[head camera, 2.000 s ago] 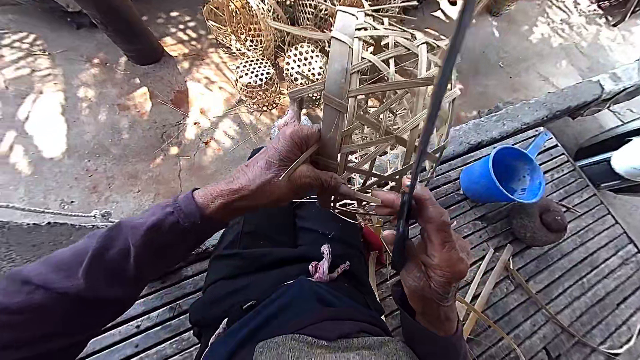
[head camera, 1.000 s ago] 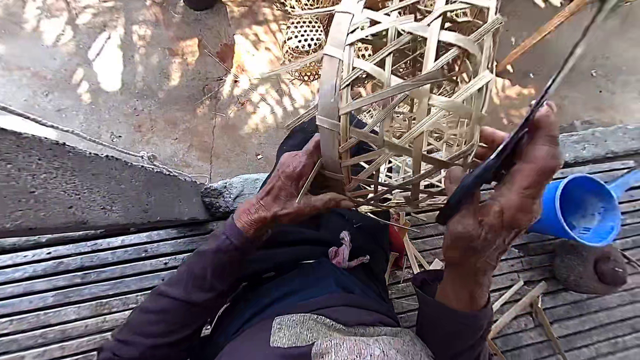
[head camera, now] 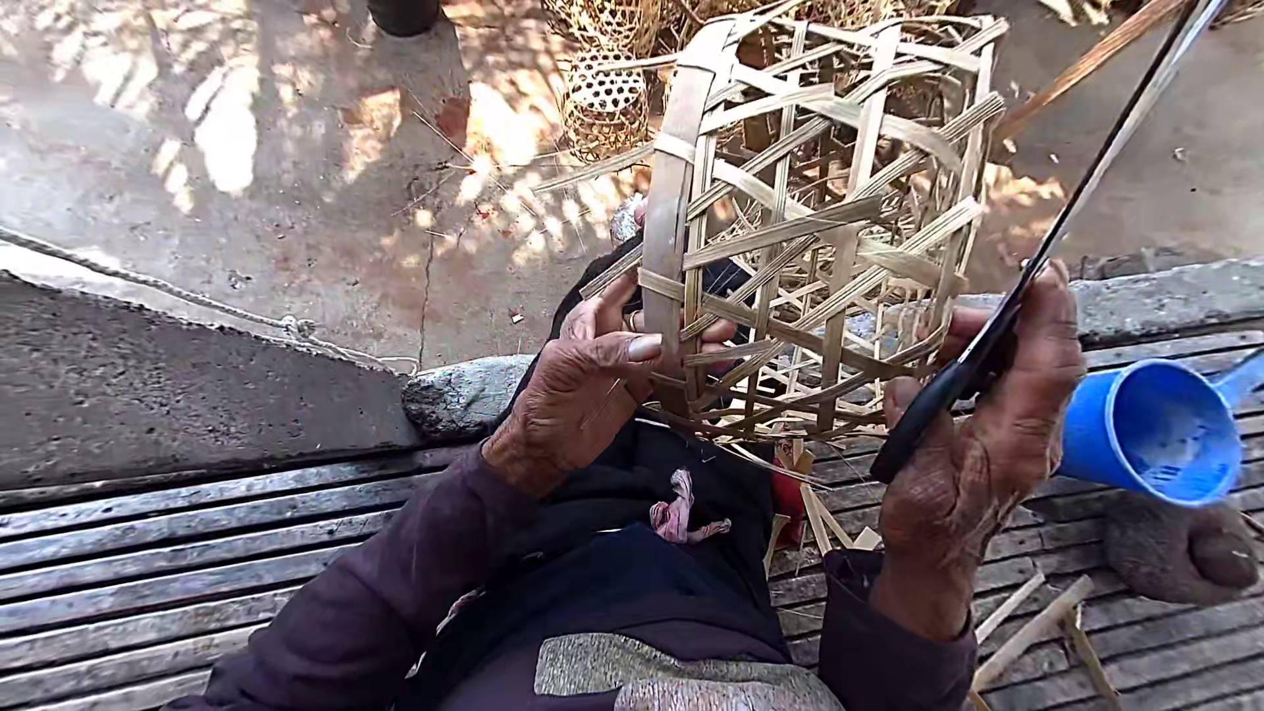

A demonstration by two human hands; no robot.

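An open-weave bamboo basket (head camera: 839,222) is held on its side above my lap, with a wide flat rim band (head camera: 669,212) on its left. My left hand (head camera: 583,395) grips this rim near its lower end, thumb in front and fingertips showing behind the weave. In my right hand (head camera: 978,464) is a long-bladed knife (head camera: 1057,227) with a dark handle; its blade points up and to the right. The fingers of that hand also reach the basket's right lower side. Loose strip ends stick out at the rim and below the basket.
A blue plastic dipper (head camera: 1150,430) stands on the slatted bench (head camera: 197,583) at the right, beside a rounded brown object (head camera: 1175,548). Cut bamboo strips (head camera: 1032,632) lie nearby. Woven baskets (head camera: 604,89) sit on the ground ahead. A rope (head camera: 197,296) runs along the left.
Both hands and the basket have turned relative to my body, and more of the basket's weave faces me than two seconds ago. The knife has stayed in my right hand. The view has shifted.
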